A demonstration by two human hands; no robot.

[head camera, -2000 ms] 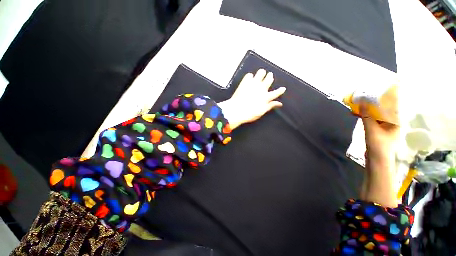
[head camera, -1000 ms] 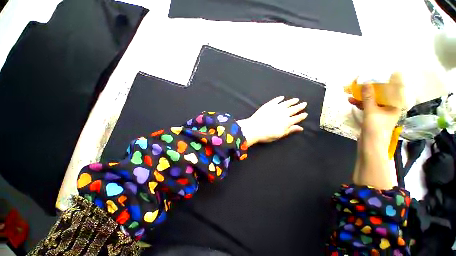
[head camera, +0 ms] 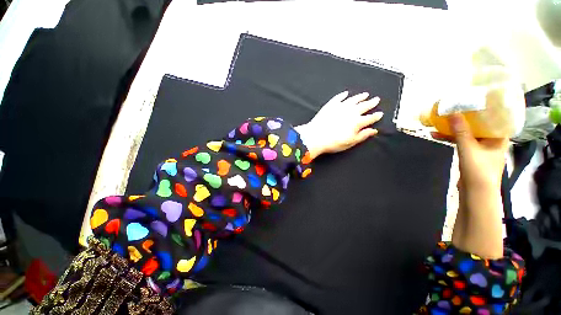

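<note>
A large black fabric panel (head camera: 344, 203) with stepped, cut-out corners lies on the white table. A thin whitish line runs along its far stepped edge. My left hand (head camera: 343, 124) lies flat on the panel near the far right step, palm down, fingers spread, holding nothing. My right hand (head camera: 477, 154) grips an amber-white squeeze glue bottle (head camera: 483, 104), held on its side just right of the panel, its nozzle end pointing left toward the panel's stepped corner. The bottle's tip is blurred.
Black fabric layers (head camera: 67, 111) hang over the table's left side. Another black panel (head camera: 406, 2) shows at the top edge. The white table (head camera: 197, 31) has stained patches. A pile of black strips (head camera: 547, 191) lies at the right. A red item (head camera: 40, 280) is low at the left.
My left hand has moved right across the panel, toward the right step. The bottle, still in my right hand, is now beside the right notch. The view has shifted, and the far panel has nearly left it.
</note>
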